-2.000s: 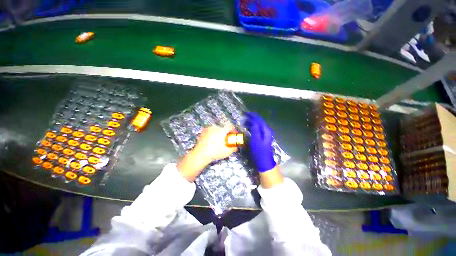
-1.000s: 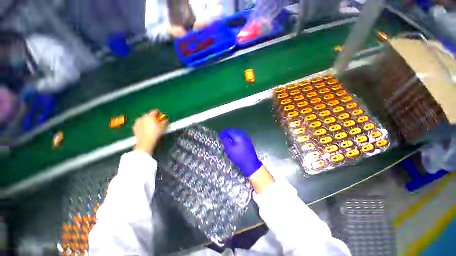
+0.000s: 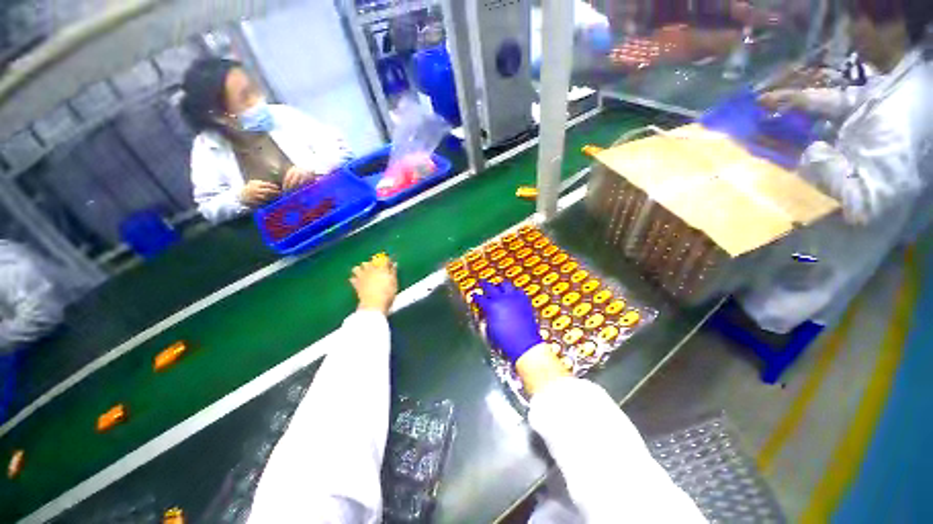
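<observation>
My bare left hand (image 3: pixel 374 284) is over the green belt near the pale rail, with an orange component (image 3: pixel 381 259) at its fingertips. My right hand (image 3: pixel 511 319), in a purple-blue glove, lies on the left part of the full tray (image 3: pixel 583 299) of orange parts; its fingers point away from me, and whether they grip the tray is unclear. An empty clear blister tray (image 3: pixel 417 450) lies beside my left sleeve, partly hidden by it. More clear tray shows dimly left of that sleeve.
Single orange parts lie on the green belt (image 3: pixel 246 312). An open carton (image 3: pixel 716 189) with stacked trays stands at the right. Blue bins (image 3: pixel 319 212) and a plastic bag (image 3: pixel 414 143) are across the belt. People in white coats are opposite and at right. A pocketed tray (image 3: pixel 711 466) is below the bench edge.
The view has swung right and up. My left hand remains out over the belt with the orange component. My right hand has moved from the empty tray onto the full tray.
</observation>
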